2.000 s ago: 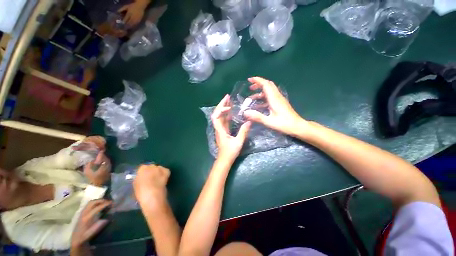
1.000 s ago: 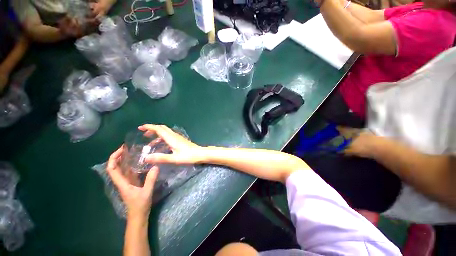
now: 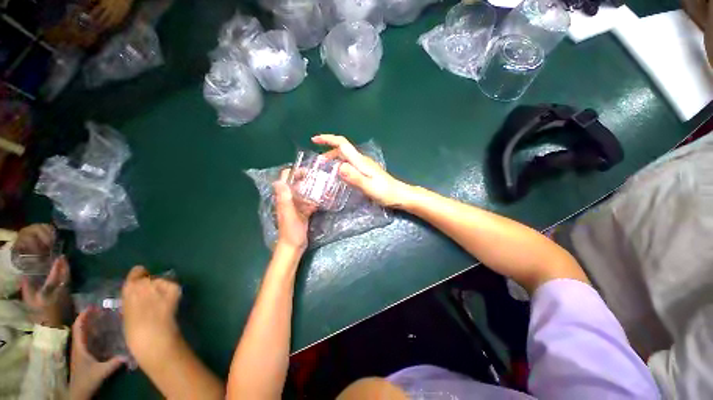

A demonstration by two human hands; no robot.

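A clear cup [image 3: 322, 184] is held between my two hands above the table, tilted, with shiny streaks on its side. My left hand [image 3: 294, 209] grips it from the left, its fingers partly seen through the clear wall. My right hand [image 3: 363, 178] holds it from the right, thumb and fingers on the cup. A crinkled clear plastic bag [image 3: 360, 223] lies flat on the table under the cup and hands. No small white piece can be made out clearly.
Bagged cups [image 3: 277, 61] stand at the back. A clear cup [image 3: 510, 69] stands at the back right, beside white papers [image 3: 664, 58]. A black strap band [image 3: 512, 148] lies right. Loose bags [image 3: 90, 187] lie left. Other people's hands [image 3: 152, 312] work at lower left; a person sits right.
The view has swung left from the one a second ago. The cup has been turned between my hands, and the white piece seen on it before no longer shows clearly.
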